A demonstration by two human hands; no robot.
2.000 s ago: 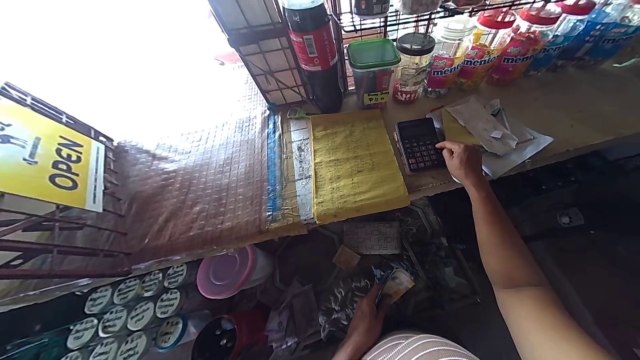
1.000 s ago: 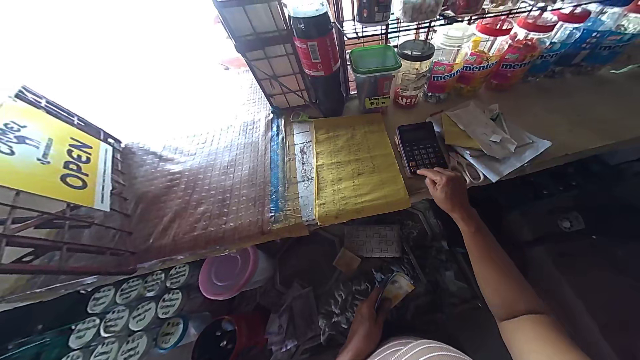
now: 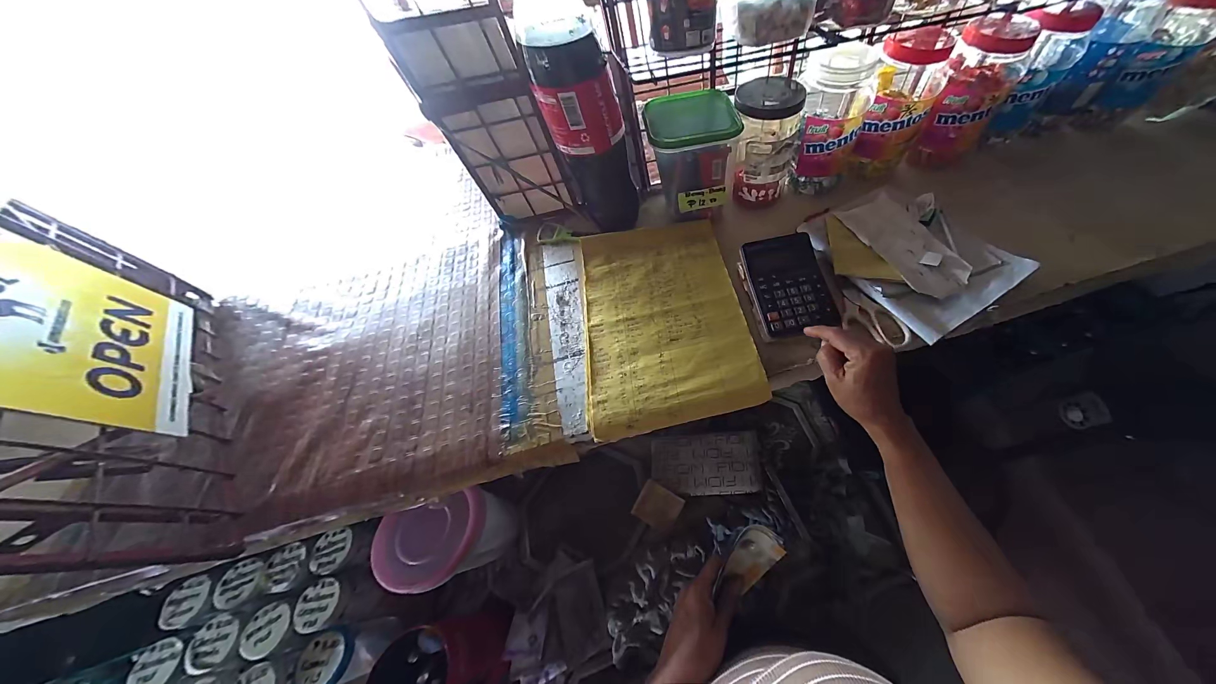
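A black desk calculator (image 3: 788, 285) lies on the counter, and the index finger of my right hand (image 3: 855, 370) rests at its lower keys. The other fingers of that hand are curled, with nothing seen in them. Below the counter edge, my left hand (image 3: 708, 608) holds folded banknotes (image 3: 750, 556) between thumb and fingers. Left of the calculator is a yellow sheet (image 3: 670, 332) covered in handwriting. Behind my right hand, scissors (image 3: 883, 323) show their light handles, partly under loose papers (image 3: 912, 247).
A cola bottle (image 3: 579, 123), a green-lidded tub (image 3: 693, 147) and several Mentos jars (image 3: 893, 119) line the counter's back along a wire rack. A yellow sign (image 3: 95, 342) hangs at left. Under the counter are a pink-lidded container (image 3: 427, 541) and several cans (image 3: 266, 627).
My right index finger has moved from the calculator's right side to its lower edge. My left hand keeps hold of the banknotes, nearly in place.
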